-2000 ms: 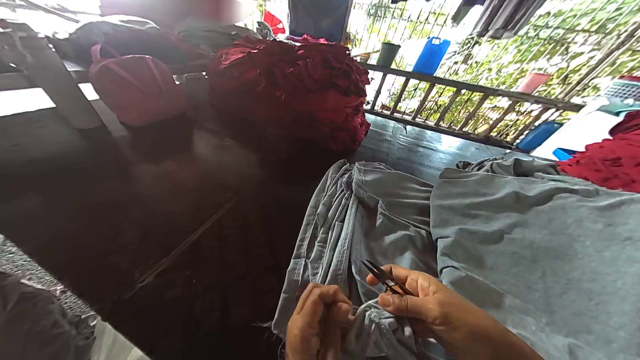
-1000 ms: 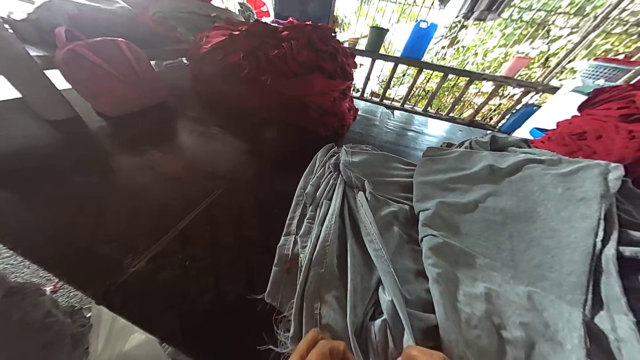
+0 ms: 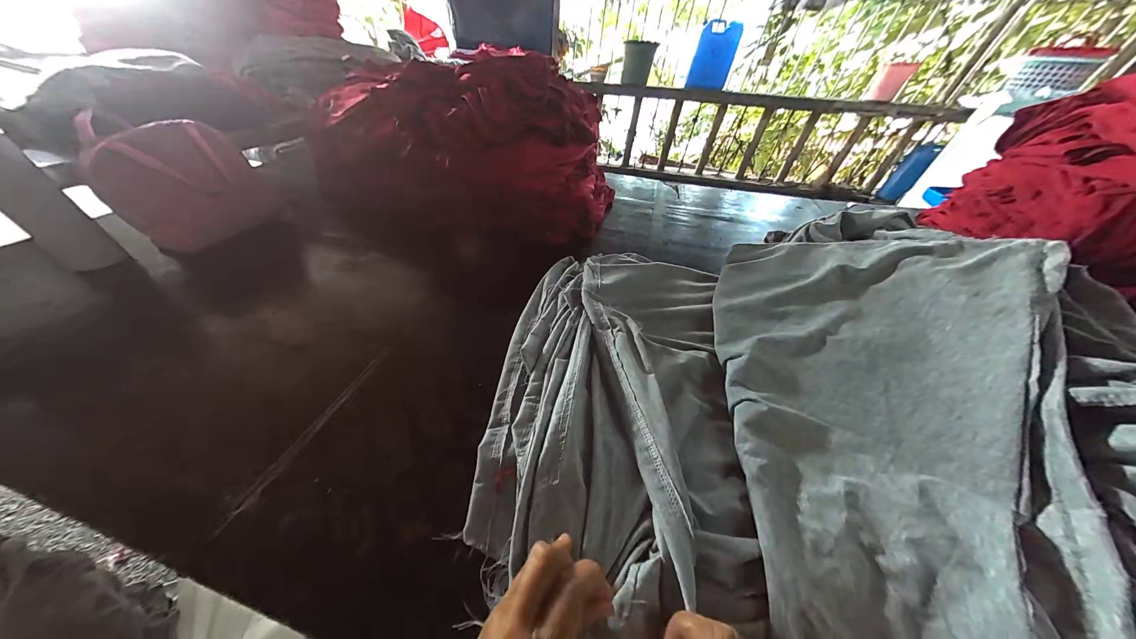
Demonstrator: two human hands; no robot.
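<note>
Grey cloth pieces with stitched seams and frayed edges (image 3: 621, 399) lie bunched in front of me. My left hand (image 3: 555, 590) is at the bottom middle, fingers curled over the near part of this cloth; whether it pinches the fabric is not clear. Only the knuckles of my right hand (image 3: 699, 626) show at the bottom edge, beside the same cloth, and its grip is hidden. To the right lies a wider folded grey cloth (image 3: 887, 382). No scissors or snips can be seen now.
A large heap of dark red cloth (image 3: 461, 151) stands beyond the dark table surface (image 3: 337, 426). A red-pink bag (image 3: 182, 182) is at the left, more red cloth (image 3: 1056, 169) at the right. Behind are a railing (image 3: 781, 99), a blue container (image 3: 714, 55) and a plant pot (image 3: 639, 62).
Two seconds ago my right hand held small dark-bladed snips and my left hand a strip of cloth. Both hands have since moved down toward the bottom edge, and the snips are out of sight.
</note>
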